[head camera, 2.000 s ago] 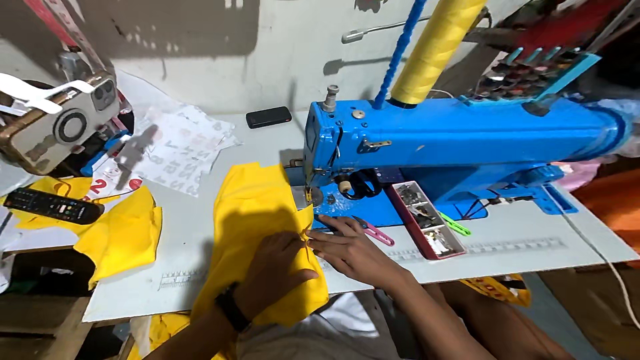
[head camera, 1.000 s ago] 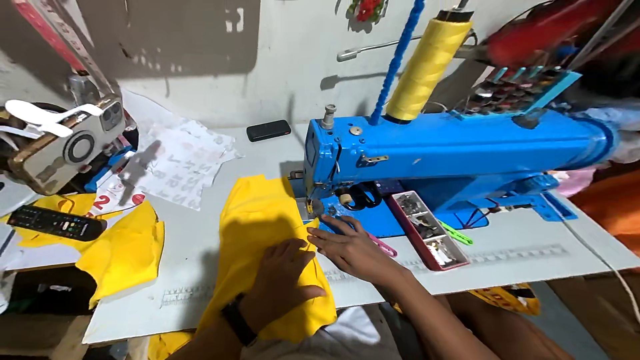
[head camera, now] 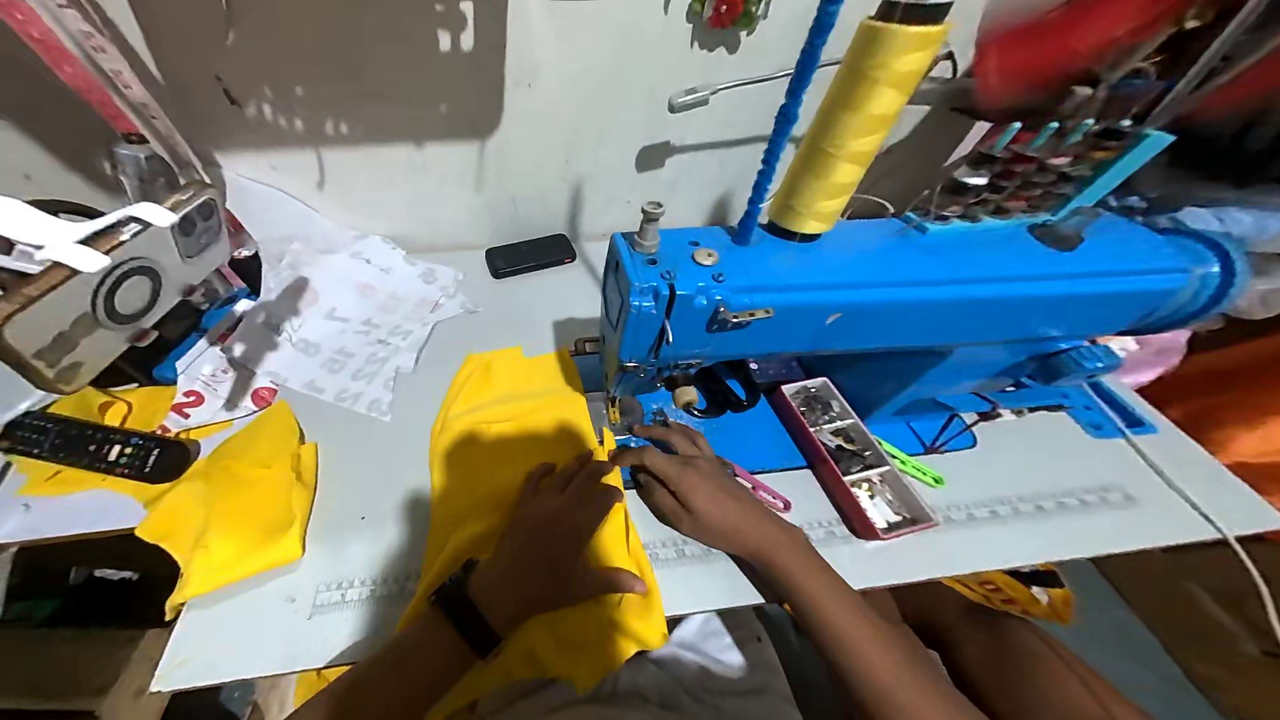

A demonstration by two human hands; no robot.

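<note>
A blue sewing machine (head camera: 880, 290) stands on the white table, and yellow fabric (head camera: 500, 440) lies to the left of its needle area, one edge running at the presser foot (head camera: 618, 412). Flat on that fabric rests my left hand (head camera: 550, 540), fingers spread, with a dark watch on the wrist. My right hand (head camera: 690, 485) touches the fabric's right edge just in front of the presser foot, its fingertips partly bent; whether they pinch the cloth cannot be made out. A large cone of yellow thread (head camera: 858, 125) stands behind the machine.
Right of my right hand lie a pink thread snipper (head camera: 762, 490), a red compartment box (head camera: 822, 465) of small metal parts and a green snipper (head camera: 910, 463). Leftward are patterned paper (head camera: 350, 320), more yellow fabric (head camera: 240, 500), a remote control (head camera: 95, 447) and a mounted phone (head camera: 125, 290). A black phone-like device (head camera: 530, 256) lies behind.
Two seconds ago my left hand was bunched near the presser foot beside my right; now it lies flatter and more spread on the fabric. My right hand stays by the foot.
</note>
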